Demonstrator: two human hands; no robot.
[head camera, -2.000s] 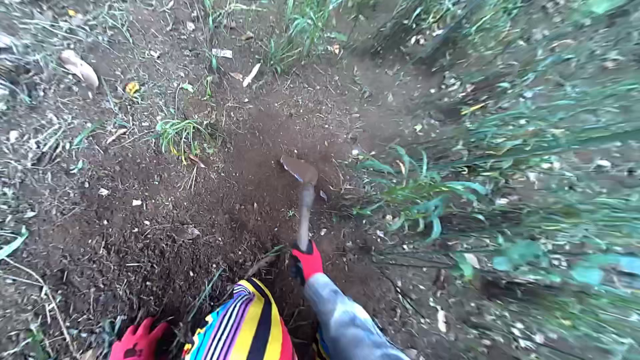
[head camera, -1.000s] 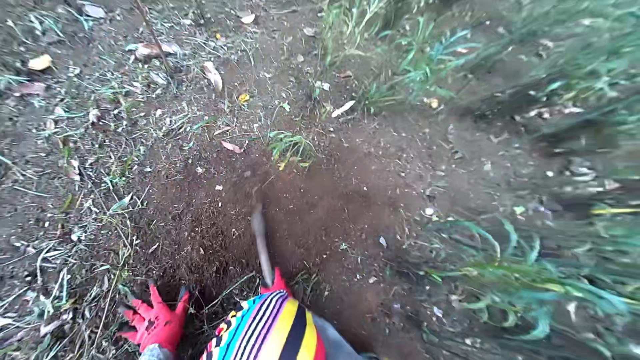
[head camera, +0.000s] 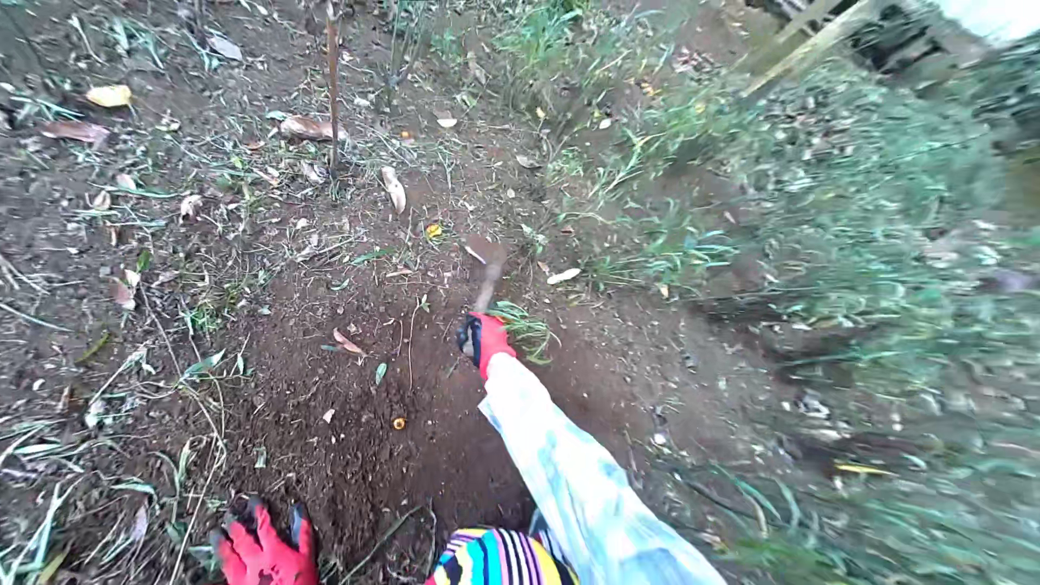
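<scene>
My right hand (head camera: 486, 340), in a red and black glove, is closed around the handle of a short hand hoe (head camera: 489, 272), whose blurred metal blade points away over the soil. Beside that glove is a small tuft of grass (head camera: 526, 329). My left hand (head camera: 266, 546), gloved alike, rests at the bottom left on the dark soil (head camera: 325, 479) with its fingers spread and holds nothing. Between the hands, on the bare soil, lies a small orange-yellow round thing (head camera: 399, 423).
A thin upright stem (head camera: 333, 89) stands at the upper left near dry leaves (head camera: 307, 127). Dense grass (head camera: 861, 244) covers the right side. Wooden poles (head camera: 812, 45) lean at the top right. Striped cloth (head camera: 504, 559) shows at the bottom edge.
My right hand has moved forward with the hoe, its arm now stretched out over the soil. My left hand stays low at the left. The view has shifted forward.
</scene>
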